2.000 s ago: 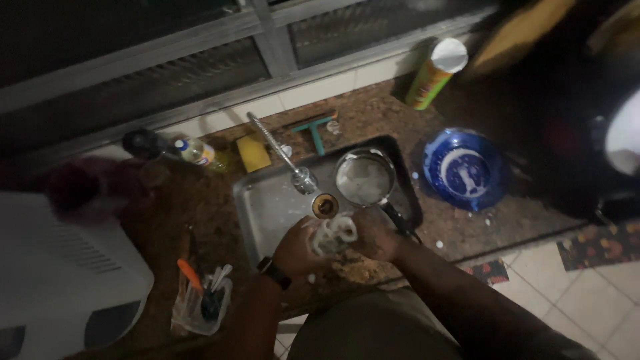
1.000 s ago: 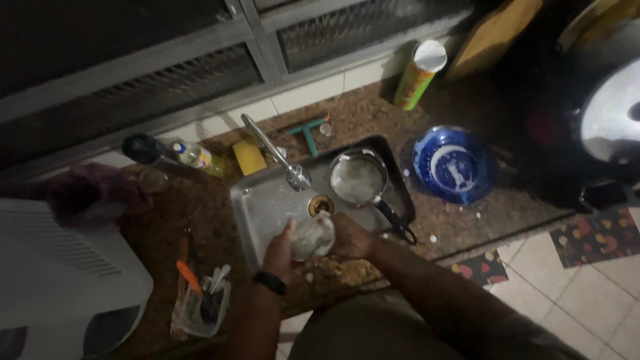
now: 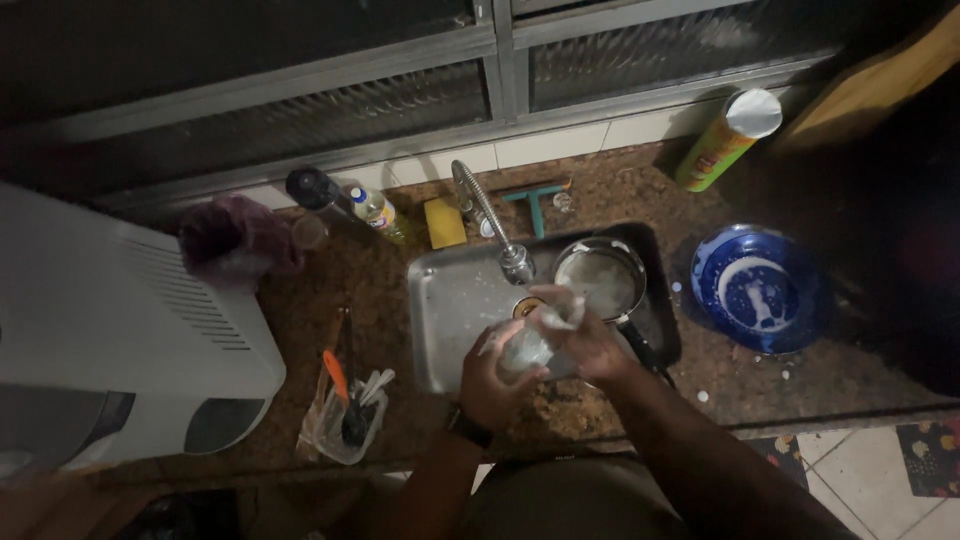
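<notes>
My left hand (image 3: 491, 369), with a dark watch on its wrist, grips a small clear, soapy vessel (image 3: 526, 349) over the near side of the steel sink (image 3: 450, 300). Against the vessel's right side, my right hand (image 3: 589, 341) is blurred, with pale, foamy material (image 3: 561, 313) at its fingers; whether this is a cloth or suds I cannot tell. The faucet head (image 3: 517, 264) hangs just beyond my hands, above the drain (image 3: 528, 306). A saucepan (image 3: 600, 281) with whitish liquid sits in the sink's right side, its black handle pointing toward me.
Blue soapy plates (image 3: 757, 292) lie right of the sink. Behind it are a yellow sponge (image 3: 445, 223), a teal squeegee (image 3: 535, 206) and a soap bottle (image 3: 375, 214). A green canister (image 3: 724, 142) stands at the back right. A plastic container (image 3: 356, 427) with utensils lies left, near a white appliance (image 3: 135, 315).
My right hand has shifted from the vessel's near right to its upper right side, fingers more spread. My left hand keeps its hold on the vessel.
</notes>
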